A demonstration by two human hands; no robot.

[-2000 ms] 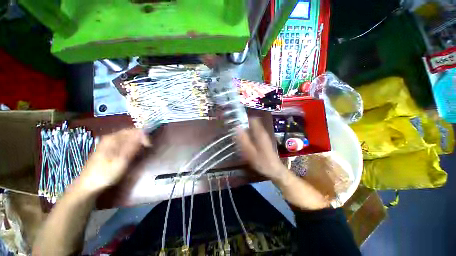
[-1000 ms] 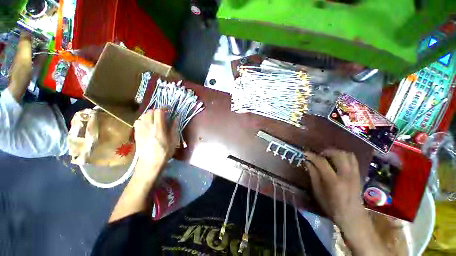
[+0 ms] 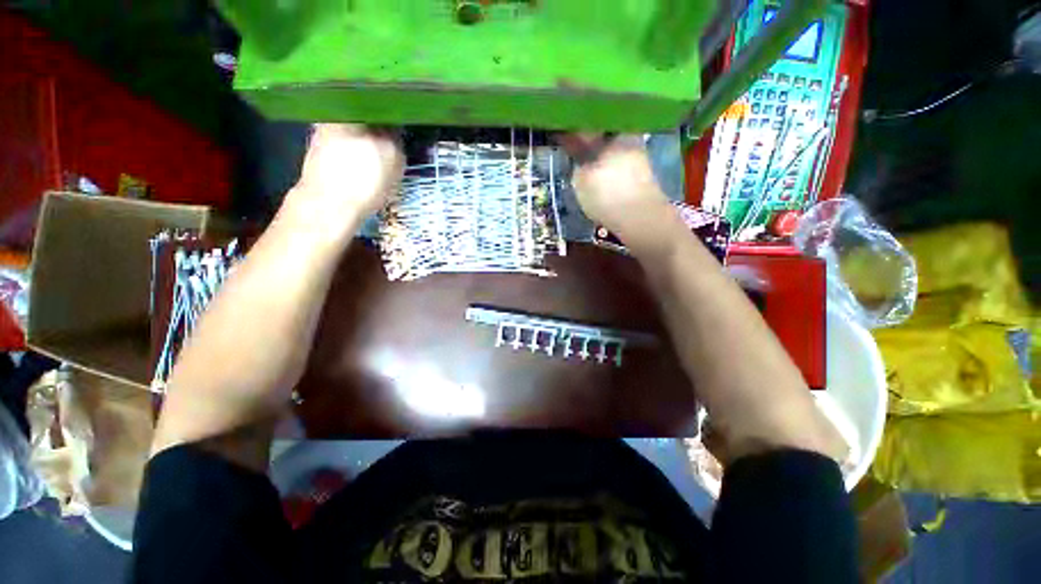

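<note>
My left hand point(image 3: 348, 171) and my right hand point(image 3: 619, 177) are at the lower edge of the green press head, fingers partly hidden. They are closed around the two ends of a dark insert bar point(image 3: 479, 136). A few cables hang from the bar over the wide pile of white cables with brass ends point(image 3: 468, 217). The silver toothed bar point(image 3: 559, 335) lies on the brown tabletop, teeth toward me, with no hand on it.
The green press head point(image 3: 468, 63) overhangs the hands. A second cable pile point(image 3: 188, 302) lies at left by an open carton point(image 3: 103, 280). A phone point(image 3: 705, 228) is partly behind my right forearm. A red bin point(image 3: 788, 302) and crumpled clear plastic point(image 3: 862, 257) are at right.
Both hands have moved forward to the press, the left from the second cable pile and the right from the toothed bar. The dark bar with cables has left the table's front edge.
</note>
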